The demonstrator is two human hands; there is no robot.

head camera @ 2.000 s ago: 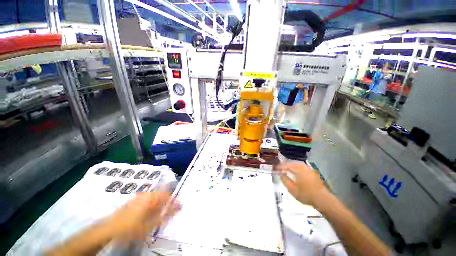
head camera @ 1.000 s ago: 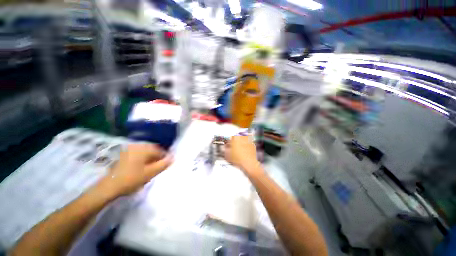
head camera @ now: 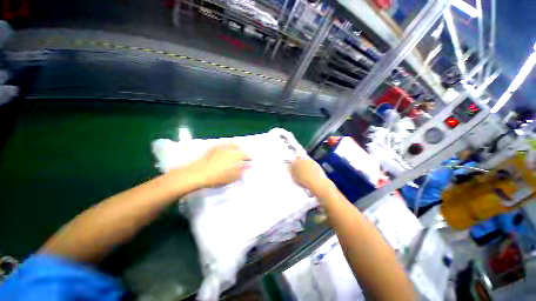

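A white parts tray (head camera: 258, 200) lies on the green belt in the middle of the view, with thin white film (head camera: 220, 247) hanging over its near side. A few dark ring-shaped parts (head camera: 289, 141) show at its far right corner. My left hand (head camera: 223, 166) is over the tray's left part, fingers pointing right. My right hand (head camera: 305, 174) is at the tray's right part, fingertips down on or just above it. Both hands are a little blurred, and I cannot tell whether either holds a part.
The green belt (head camera: 88, 141) runs to the left. A dark blue crate (head camera: 347, 176) stands right of the tray. The control panel (head camera: 435, 136) and yellow-orange press head (head camera: 485, 191) are at the right. A metal post (head camera: 376, 73) rises behind the crate. Blue clothing shows beyond the press.
The view has swung left, away from the press and onto the tray. Both hands have moved from the press table side to over the tray; my right hand has left the press fixture.
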